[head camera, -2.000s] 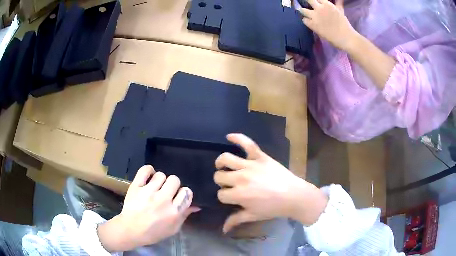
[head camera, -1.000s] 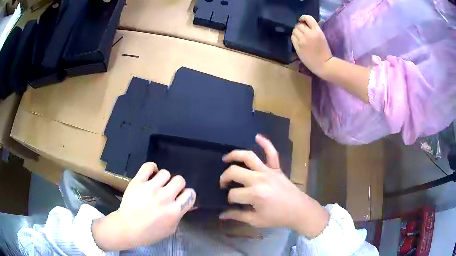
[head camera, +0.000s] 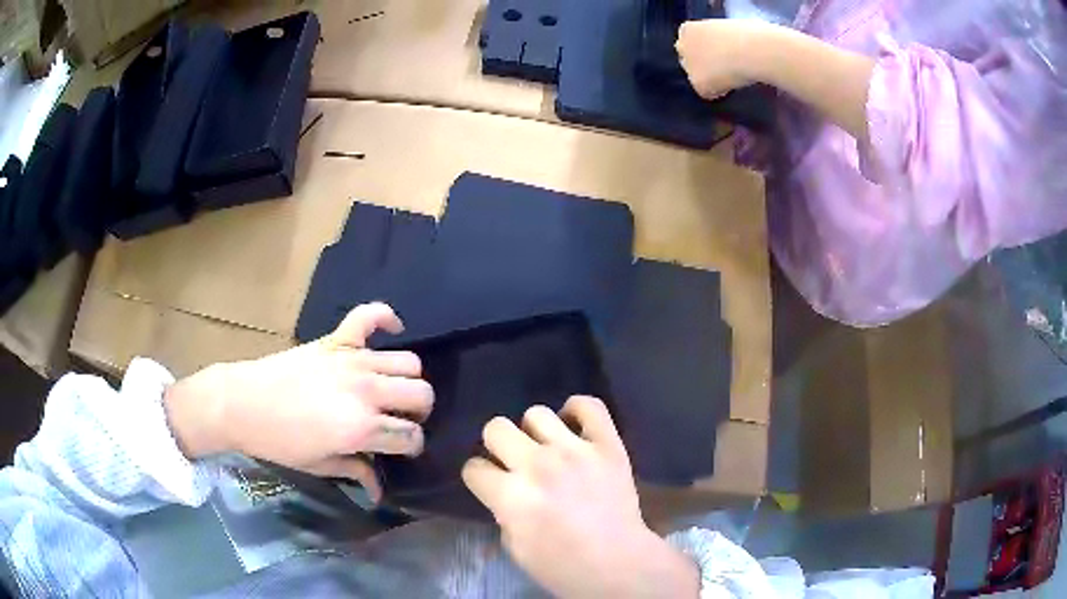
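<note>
A part-folded black box tray (head camera: 509, 369) with a raised rim and dark hollow lies tilted a little on a flat black box blank (head camera: 532, 246). The blank's side flaps show at left and right. My left hand (head camera: 316, 404) grips the tray's left end, thumb at the near corner and a finger at the far corner. My right hand (head camera: 556, 486) is at the tray's near right side, its fingers bent over the near wall and into the hollow. The near wall is mostly hidden by my hands.
Large tan cartons (head camera: 211, 287) carry the work. Finished black boxes (head camera: 240, 117) lean in a row at the far left. A second blank stack (head camera: 597, 88) lies at the far side, with a person's hand (head camera: 731, 59) on it. A red crate (head camera: 1018, 532) is at the lower right.
The tray has turned slightly, its right end swinging away from me. My left hand has moved up to its left end; my right hand has moved to the near side. The other person's arm has shifted.
</note>
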